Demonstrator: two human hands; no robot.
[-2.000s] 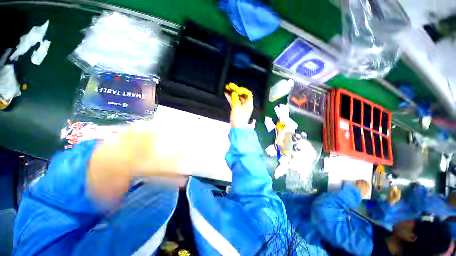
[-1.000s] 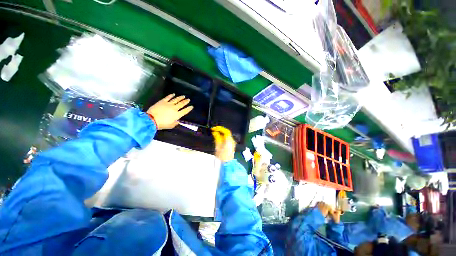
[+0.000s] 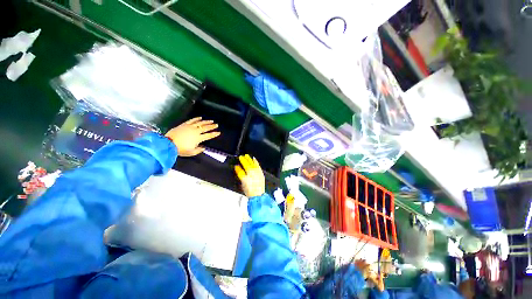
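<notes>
A black tray (image 3: 205, 169) with two wide recesses stands beyond a white work mat (image 3: 181, 213). Dark glossy surfaces show in both recesses; I cannot tell whether they are tablets. My left hand (image 3: 192, 136) lies over the tray's left part, palm down, fingers spread. My right hand (image 3: 251, 176) has yellow finger cots, and its fingertips touch the tray's near side by the divider. Whether it grips anything is unclear. A white label (image 3: 215, 155) shows on the tray between my hands.
A printed film stack (image 3: 87, 138) in clear plastic and a whitish plastic pile (image 3: 119, 82) lie left. Red-and-white scraps (image 3: 34, 178) are near them. Right are crumpled film scraps (image 3: 309, 233), a red parts bin (image 3: 367, 209) and a neighbouring worker's hands (image 3: 373, 273). A blue cloth (image 3: 272, 93) lies behind.
My left hand has come from over the mat onto the tray. My right hand has moved along the tray's near side, its fingers now straighter. The view has turned and shifted.
</notes>
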